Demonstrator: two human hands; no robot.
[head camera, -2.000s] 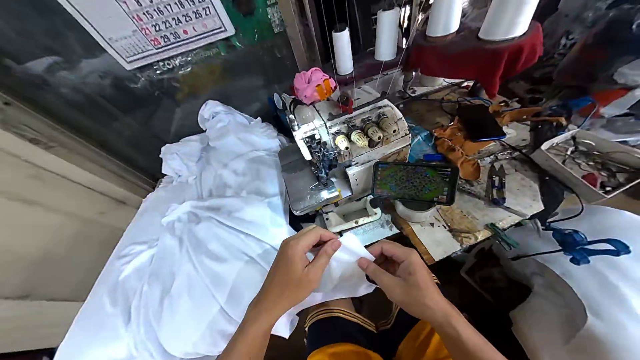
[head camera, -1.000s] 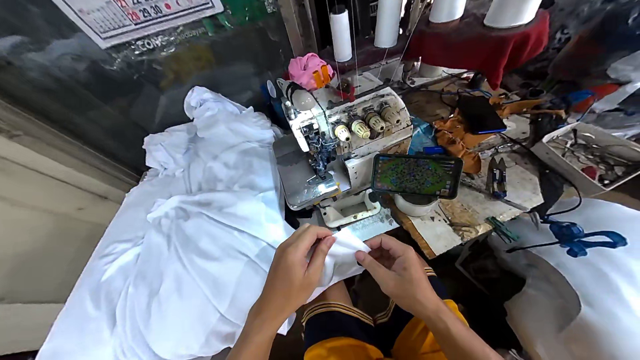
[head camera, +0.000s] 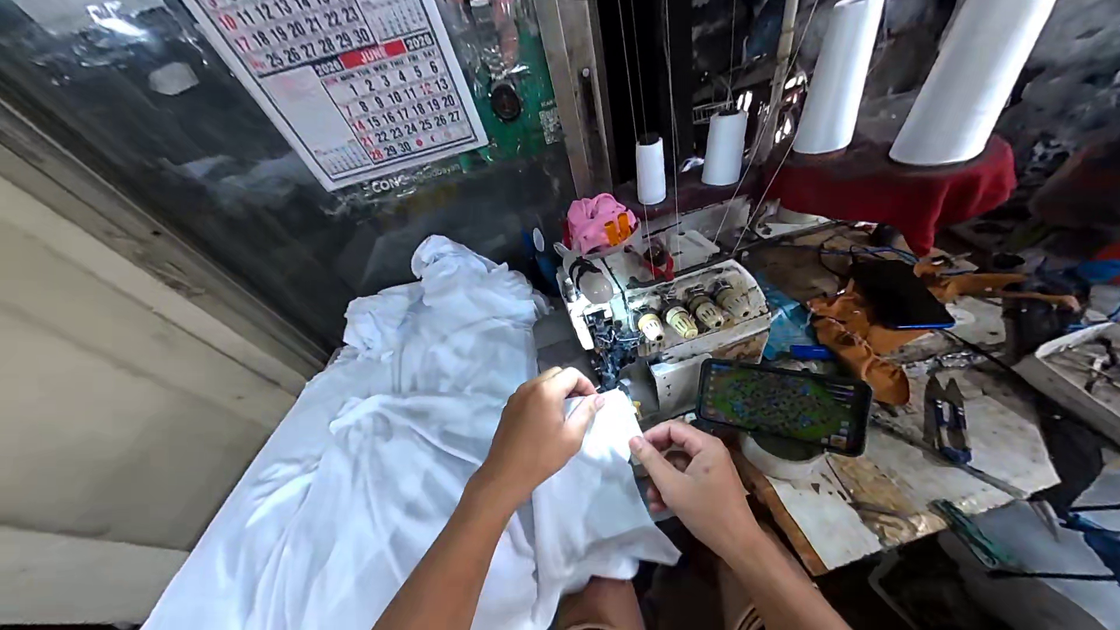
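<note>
White fabric (head camera: 604, 499) hangs between my two hands, its upper edge pinched at two places. My left hand (head camera: 544, 424) grips that edge between thumb and fingers, just in front of the needle area of an overlock sewing machine (head camera: 674, 306). My right hand (head camera: 687, 468) pinches the fabric's right edge, below a phone (head camera: 785, 405) that is lying tilted with its screen lit. A large heap of white fabric (head camera: 394, 472) spreads to the left of the machine. The machine's presser foot is mostly hidden behind my left hand and the cloth.
White thread cones (head camera: 840, 79) stand behind the machine, some over a red cloth (head camera: 910, 188). A pink cloth bundle (head camera: 600, 222) sits at its back. Right of the phone are thread snips (head camera: 948, 420), a dark phone-like device (head camera: 901, 295) and a tray of small items (head camera: 1081, 372).
Both hands have moved up toward the machine with the fabric held between them. The cloth, lower in front of the machine before, now covers part of its front.
</note>
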